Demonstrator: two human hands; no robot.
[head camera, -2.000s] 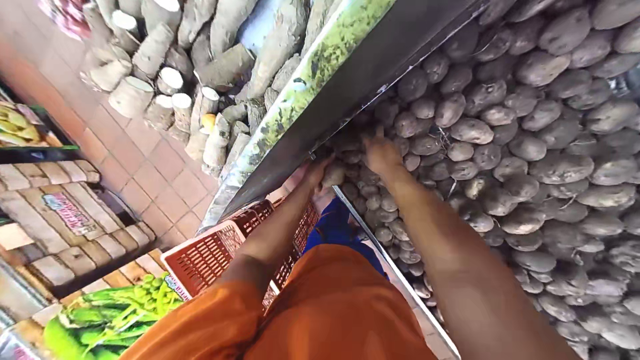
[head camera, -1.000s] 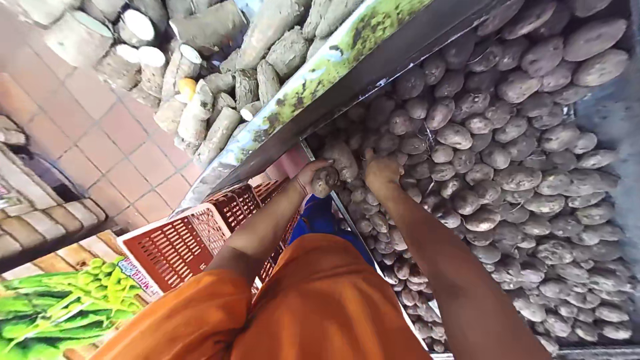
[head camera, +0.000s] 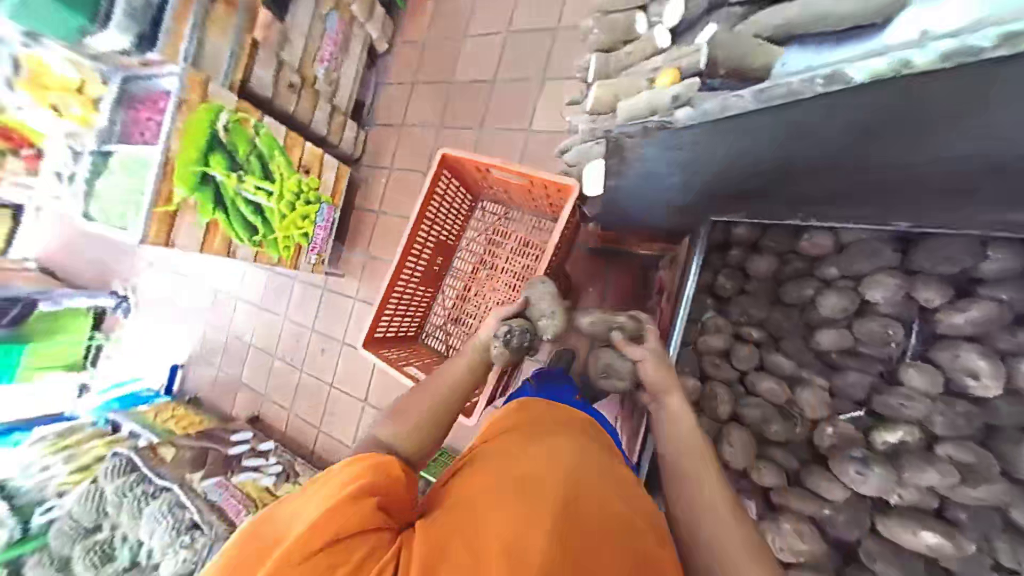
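My left hand (head camera: 492, 332) holds two brown potatoes, a dark knobby one (head camera: 514, 342) and a paler, longer one (head camera: 546, 308), at the near right corner of an orange plastic crate (head camera: 400, 276). The crate's visible bottom shows bare slats. My right hand (head camera: 646, 360) grips two more potatoes, a long one (head camera: 608, 322) and a round one (head camera: 612, 369), between the crate and the bin. On the right, a metal-edged bin (head camera: 690, 296) holds a wide layer of brown potatoes (head camera: 860, 472).
A dark panel (head camera: 800, 152) rises behind the potato bin, with cut tubers (head camera: 640, 76) beyond it. Green chili peppers (head camera: 248, 184) lie on a wooden crate at the upper left. Other produce (head camera: 120, 512) stands at the lower left. Tiled floor (head camera: 472, 72) runs around the orange crate.
Both hands have moved out of the potato bin, away from its potatoes, toward the orange crate. The view has swung strongly to the left.
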